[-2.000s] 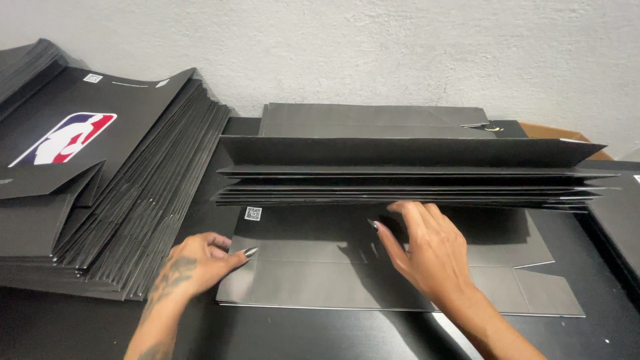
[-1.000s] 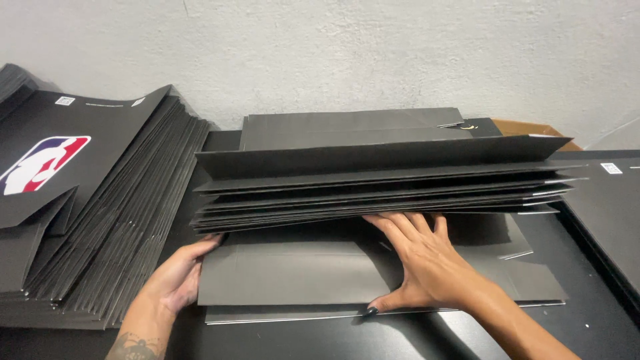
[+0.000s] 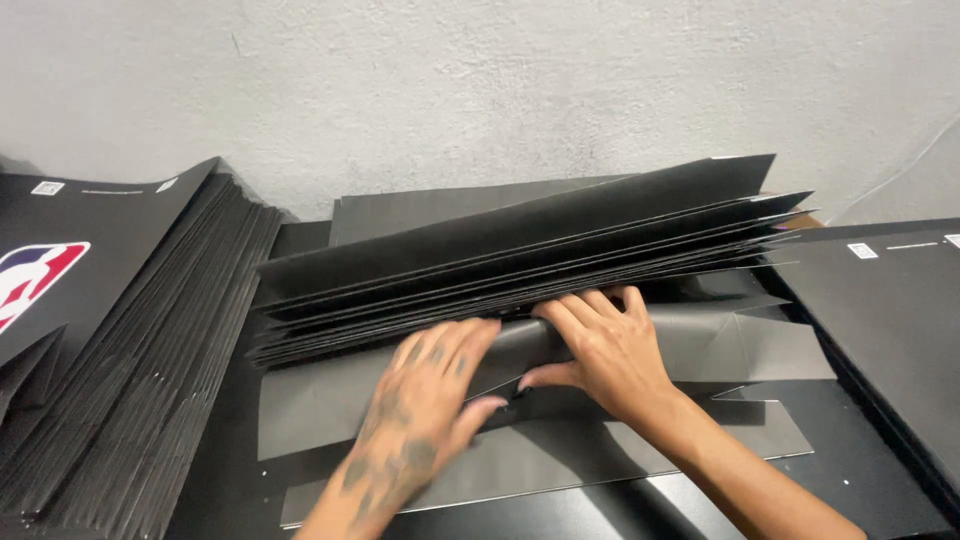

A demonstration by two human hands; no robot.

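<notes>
A black paper sheet with a folded edge [image 3: 697, 345] curls up in front of me. My right hand [image 3: 600, 345] grips its raised edge, fingers behind and thumb in front. Over the same sheet lies my left hand [image 3: 420, 390], its fingers bent at the edge and its thumb apart; whether it grips is unclear. Directly behind both hands, a stack of folded black paper pieces [image 3: 525, 240] stands tilted, its right end higher. Under the curled sheet, another flat black sheet [image 3: 570, 457] rests on the black table [image 3: 465, 521].
At the left, a thick stack of black paper bags [image 3: 150, 330] bears a red, white and blue logo. Another black printed bag [image 3: 885, 300] lies at the right. More black sheets [image 3: 420, 210] lie against the rough pale wall [image 3: 480, 90] behind.
My left hand has moved from the sheet's left edge to its middle. The front sheet, flat two seconds ago, is now curled upward. The folded stack behind has tilted, its right end rising.
</notes>
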